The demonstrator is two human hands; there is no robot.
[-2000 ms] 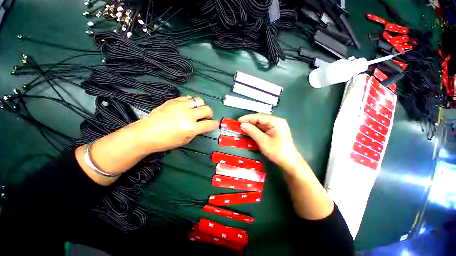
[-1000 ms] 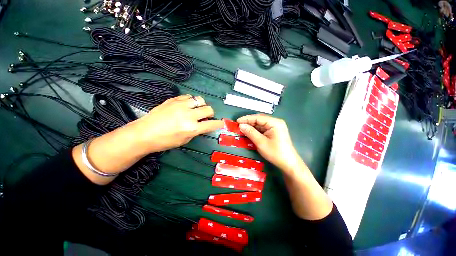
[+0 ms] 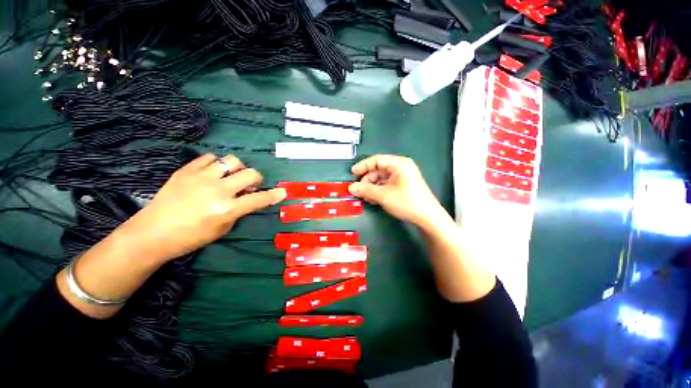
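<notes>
A red-faced antenna housing (image 3: 317,189) lies flat on the green mat between my hands. My left hand (image 3: 216,198) touches its left end with a fingertip. My right hand (image 3: 394,189) has thumb and finger at its right end. Whether either hand grips it cannot be told. Another red-faced housing (image 3: 322,210) lies just below, with several more in a column under it. Three grey-white bare housings (image 3: 315,150) lie above, their black cables running left.
Coiled black cables (image 3: 132,114) lie at left, metal connectors (image 3: 83,61) at upper left. A white squeeze bottle (image 3: 433,74) lies near the top of the backing sheet (image 3: 485,250) with red pads (image 3: 515,144). Red-faced antennas (image 3: 536,9) and black cables lie at upper right.
The view has shifted, so the bench things appear further left. The pad held between both hands now lies flat along the top housing of the column. My right hand's fingers have spread a little.
</notes>
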